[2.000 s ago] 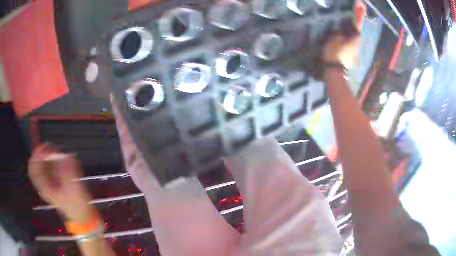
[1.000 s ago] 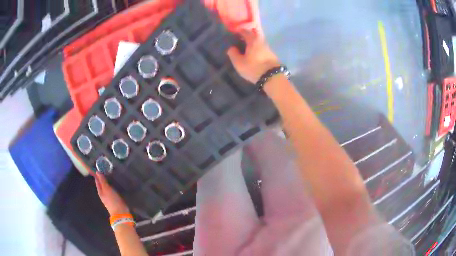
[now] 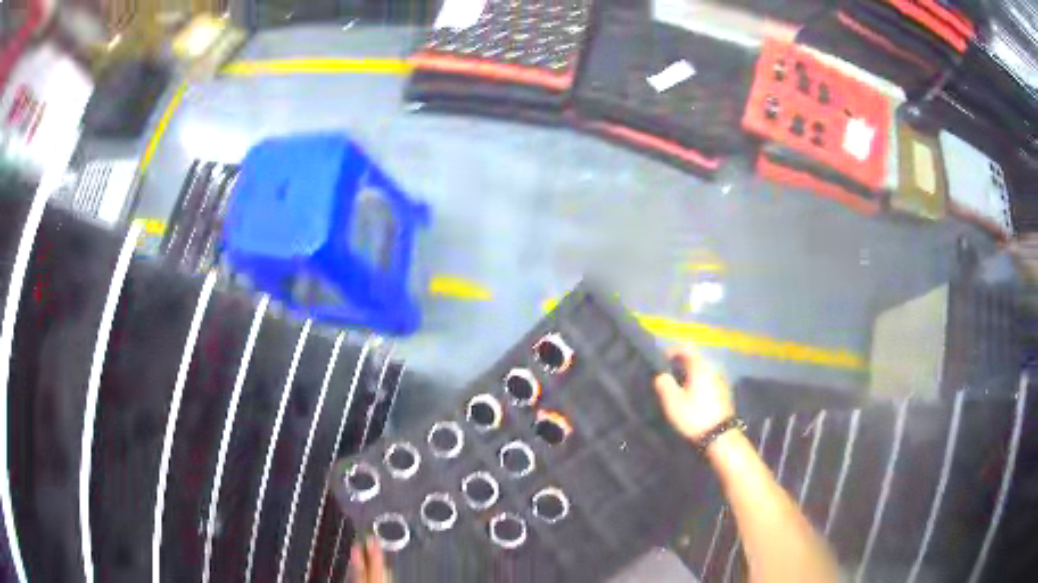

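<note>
A black tray (image 3: pixel 620 444) with square pockets is held out tilted in front of me. Several round watch heads (image 3: pixel 483 411) sit in its pockets on the left part; the pockets on the right part hold none. My right hand (image 3: pixel 697 399), with a dark beaded bracelet, grips the tray's right edge. My left hand (image 3: pixel 370 563) is at the tray's lower left corner, mostly hidden by the tray and cut off by the picture's bottom edge.
A blue stool (image 3: pixel 290 205) stands on the grey floor (image 3: pixel 512 171) at upper left. Stacked black trays (image 3: pixel 660 97) and red trays (image 3: pixel 814 114) stand along the top and upper right. Rack shelves (image 3: pixel 125 399) with pale edges fill the left, and more (image 3: pixel 865 478) the lower right.
The view has swung from the red trays to the open aisle. The black tray is still held in both hands and now appears lower and smaller. The blue stool now shows whole.
</note>
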